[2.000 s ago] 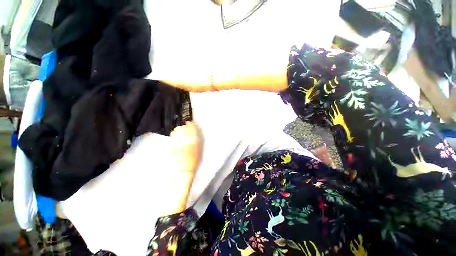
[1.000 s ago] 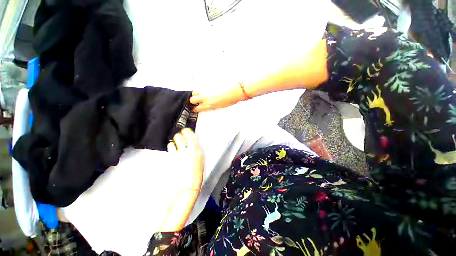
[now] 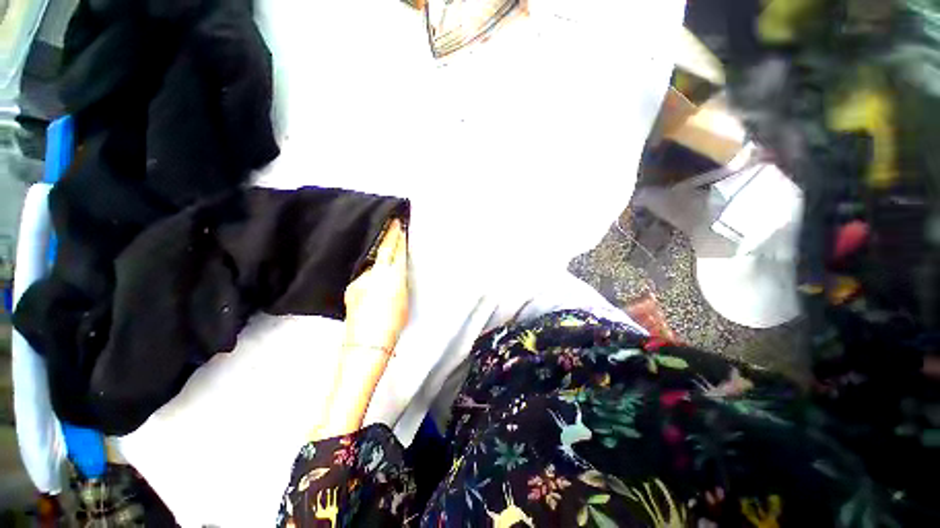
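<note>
A plain black garment [image 3: 165,299] lies heaped over the left of the white table cover [image 3: 515,134]. One narrow tube end, the cuff [image 3: 390,227], points right. My left hand [image 3: 377,289] lies at the cuff opening with its fingers straight and together along the edge. Its fingertips reach the far corner, and its thumb is hidden, so its grip is unclear. The pointed silver tip of an iron [image 3: 464,23] shows at the top edge, well beyond the cuff. My right hand is out of the picture; only its blurred dark floral sleeve [image 3: 855,155] shows at the right.
A long white padded shape [image 3: 33,340] with a blue edge [image 3: 87,450] stands at the far left, with plaid cloth [image 3: 108,500] below. Speckled floor [image 3: 660,273], papers or pale scraps [image 3: 758,206] and brown pieces lie to the right, below the table.
My right hand has let go of the cuff and left the picture, its sleeve now blurred at the right. My left hand has moved up along the cuff edge. The plaid inside it is now mostly hidden.
</note>
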